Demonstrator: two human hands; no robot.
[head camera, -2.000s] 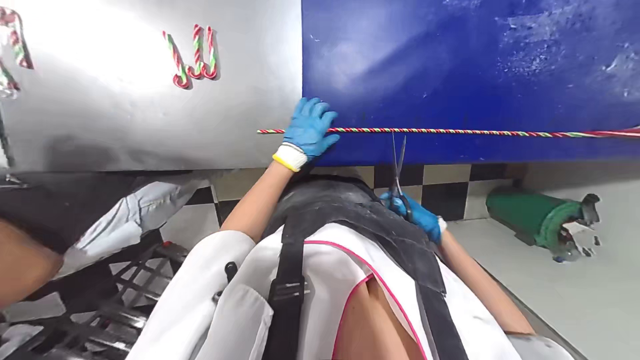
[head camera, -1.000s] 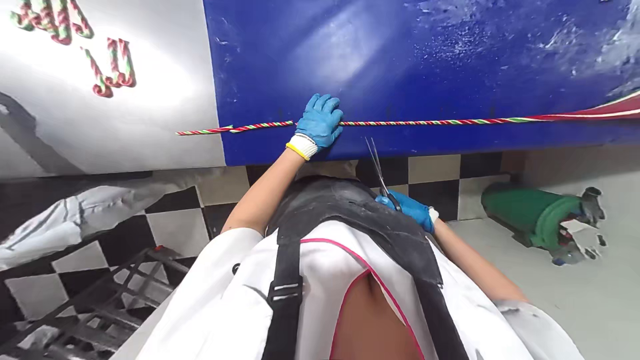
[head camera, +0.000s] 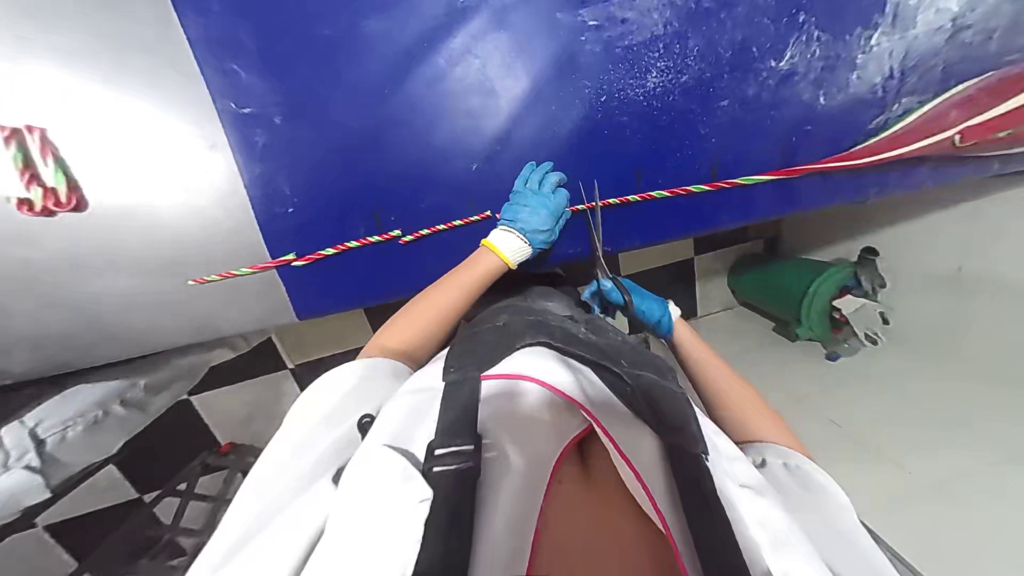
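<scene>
A thin red, white and green twisted candy rope (head camera: 680, 191) runs along the blue work surface (head camera: 360, 104), widening at the right into a thick striped candy mass (head camera: 912, 128). My left hand (head camera: 534, 210), in a blue glove over a white cuff, lies flat on the rope, fingers pointing away; whether it grips the rope is hidden. My right hand (head camera: 632, 304), also blue-gloved, holds scissors (head camera: 596, 232) by the handles, blades parted and pointing up at the rope just right of my left hand. Several cut candy sticks (head camera: 348, 247) lie end to end on the left.
Bent candy canes (head camera: 40, 172) lie on the silvery metal table (head camera: 144, 96) at the left. A green cylindrical machine or tank (head camera: 788, 296) stands beyond the table edge at the right. A dark crate or rack (head camera: 184, 504) is on the checkered floor (head camera: 244, 404) at lower left.
The rope left of my left hand, unbroken two seconds ago, now lies in separate sticks. My right hand's scissors have come back up to the rope. The view has shifted to the right.
</scene>
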